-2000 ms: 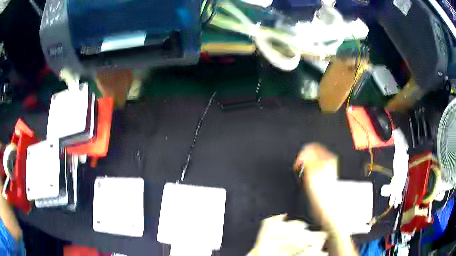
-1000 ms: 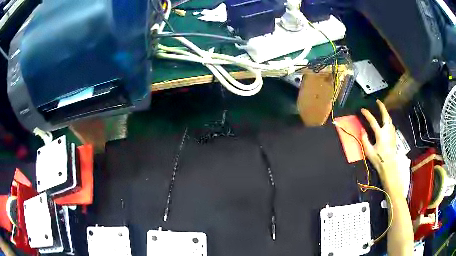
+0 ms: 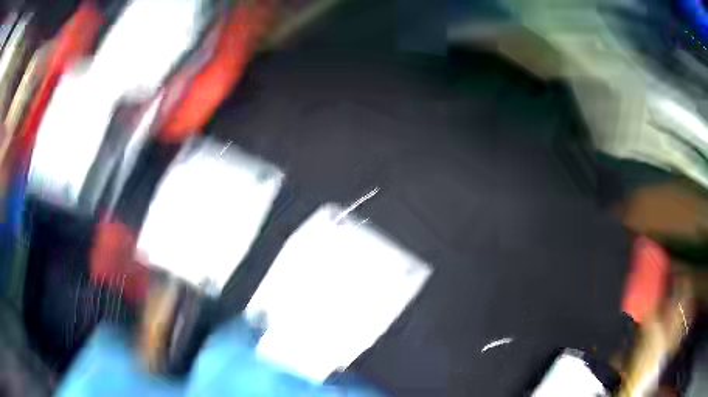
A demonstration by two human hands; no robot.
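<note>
The view is strongly blurred and tilted. A white box (image 3: 341, 287) lies on the black mat (image 3: 466, 201) at lower centre, with a short thin bright line at its upper edge. A second white box (image 3: 209, 213) lies to its left. A corner of a third white box (image 3: 570, 380) shows at the bottom right. A tan blur there, below the red pad (image 3: 647, 279), looks like my right hand (image 3: 652, 349); its fingers and any hold cannot be made out. I cannot make out my left hand.
Stacked white units (image 3: 70, 132) and a red pad (image 3: 213, 77) stand at the upper left. Pale blurred cables (image 3: 598, 93) and a brown support (image 3: 668, 217) are at the upper right. Light blue cloth (image 3: 233, 364) shows at the bottom left.
The camera has swung and tilted, so the boxes and left stacks sit higher in view and the dark printer casing is gone. The right hand area has moved lower and is blurred.
</note>
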